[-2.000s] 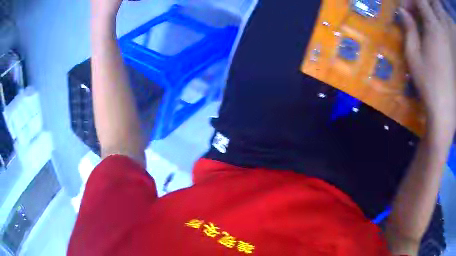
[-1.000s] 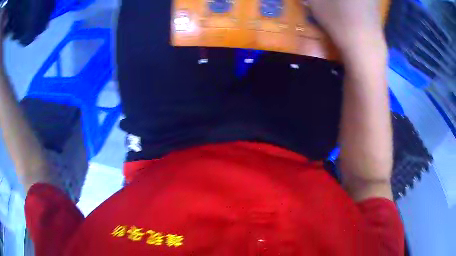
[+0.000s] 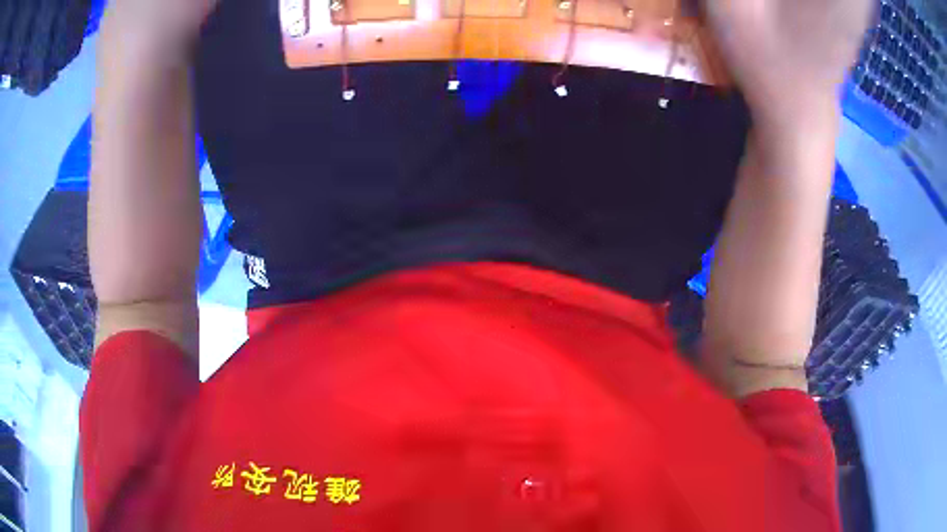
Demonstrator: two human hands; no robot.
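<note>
The orange fixture plate (image 3: pixel 498 47) lies over the black-clothed lap at the top edge, its far part cut off. Thin dark-red lead wires with tiny white plugs (image 3: pixel 562 90) hang over its near edge. My right hand (image 3: pixel 777 36) is at the plate's right end, blurred and cut off by the top edge; its fingers are hidden. My left forearm reaches up at the left, and only the wrist area shows at the top edge; the left hand's fingers are out of the picture.
Black tray stacks (image 3: pixel 862 301) stand low on the right, with more trays (image 3: pixel 895 62) at the upper right. Another black stack (image 3: pixel 57 270) is at the left, near a blue stool (image 3: pixel 78 156). Dark trays (image 3: pixel 42 42) are at the upper left.
The view has turned, and the plate now lies level at the top edge. My left forearm has come in from the far left towards the plate. My right arm stays at the plate's right end.
</note>
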